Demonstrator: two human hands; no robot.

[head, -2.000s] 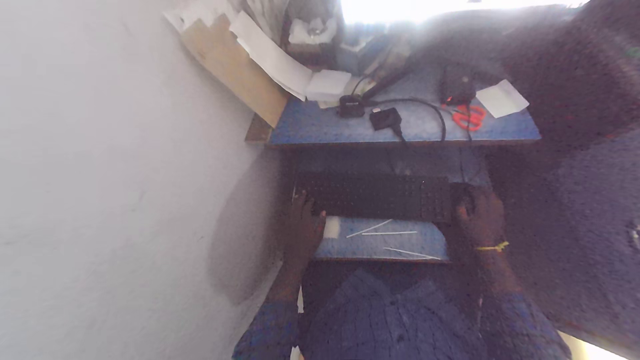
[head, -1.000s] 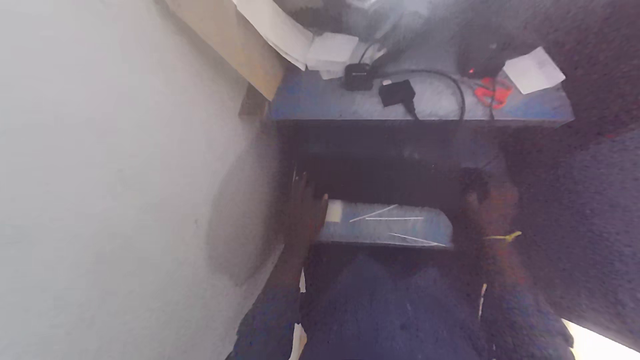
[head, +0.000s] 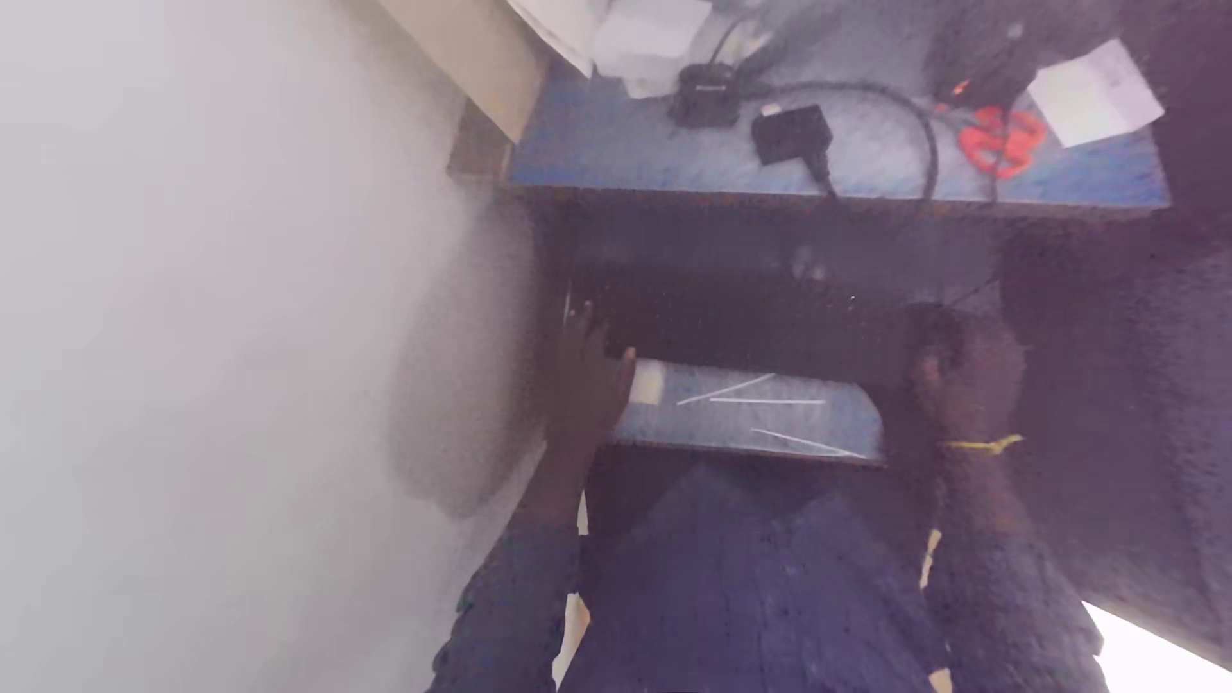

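Observation:
My left hand (head: 585, 380) lies with fingers apart on the left end of a dark computer keyboard (head: 741, 322), near the wall. At the keyboard's right end, my right hand (head: 972, 371), with a yellow band at the wrist, rests on a dark computer mouse (head: 934, 332); its fingers are curled over it and hard to see in the dim light. Several thin white sticks (head: 767, 400) lie on the blue tray (head: 818, 419) below the keyboard. A small cream piece (head: 648, 382) sits beside my left thumb.
A higher blue desktop (head: 616, 144) holds a black adapter (head: 707, 94), a black cable connector (head: 792, 135), red-handled scissors (head: 1001, 141) and white paper (head: 1095, 93). A pale wall (head: 241, 337) stands close on the left. A brown board (head: 472, 58) leans at the upper left.
The view has shifted, so the upper desktop sits higher in the picture. Both hands stay at the keyboard and mouse.

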